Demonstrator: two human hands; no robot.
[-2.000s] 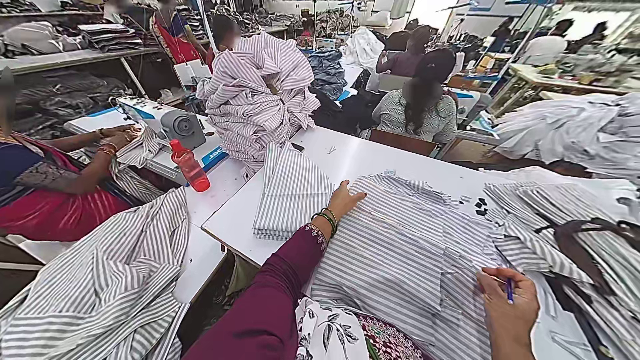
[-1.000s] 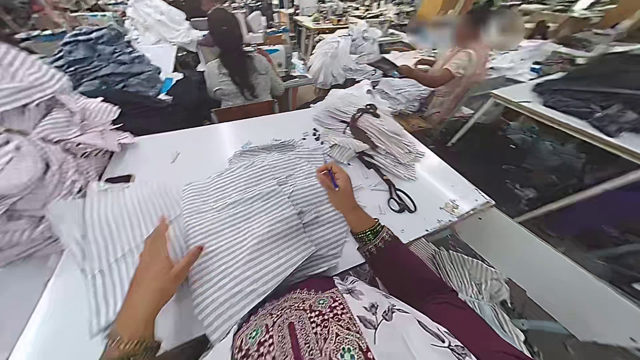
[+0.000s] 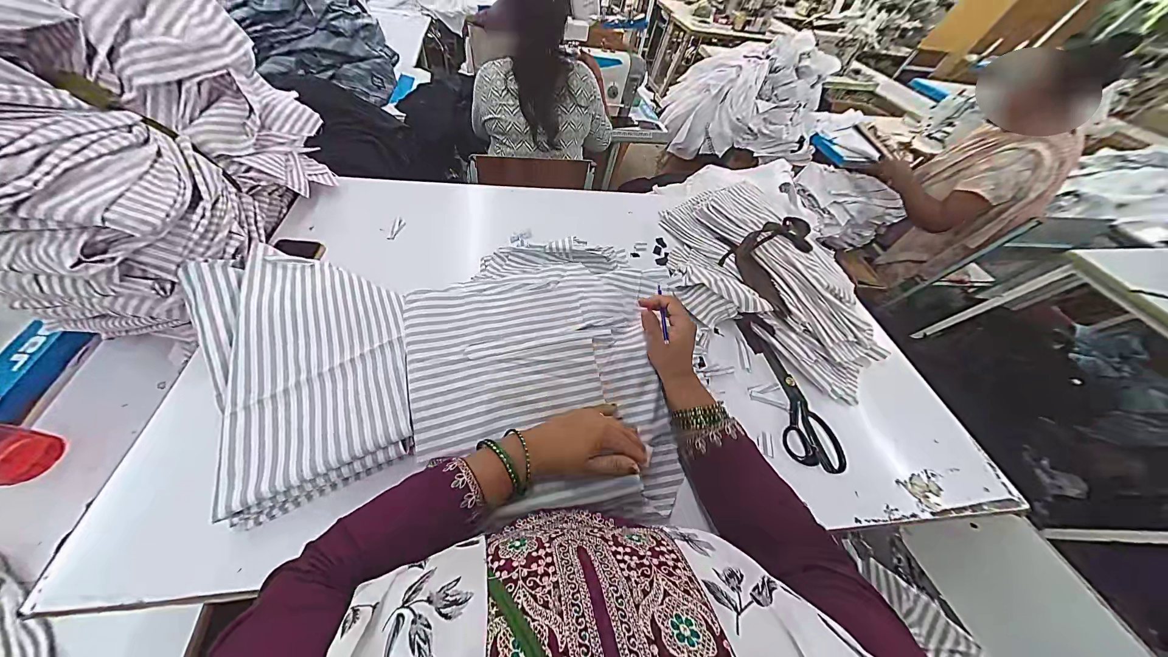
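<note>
A grey-and-white striped fabric piece [image 3: 511, 365] lies on the white table [image 3: 438, 210] in front of me. My left hand [image 3: 584, 443] rests on its lower right part, fingers bent and holding nothing that I can make out. My right hand [image 3: 669, 338] holds a blue pen [image 3: 663, 319] near the fabric's upper right edge. Left of that piece is a folded stack of striped fabric [image 3: 310, 383]. At the right are a tied bundle of striped pieces [image 3: 776, 274] and black-handled scissors [image 3: 808, 429], whose blades are partly covered. Small dark pieces [image 3: 659, 251] lie beyond my right hand.
A big heap of striped cloth [image 3: 137, 173] stands at the left, with a dark flat object [image 3: 299, 248] beside it. A red bottle [image 3: 27, 454] is at the far left. One person [image 3: 543, 100] sits beyond the table; another person [image 3: 985, 182] is at the right.
My left hand has moved right, from the fabric's left edge onto its lower right part. My right hand still holds the pen. The view has turned right since the oldest frame.
</note>
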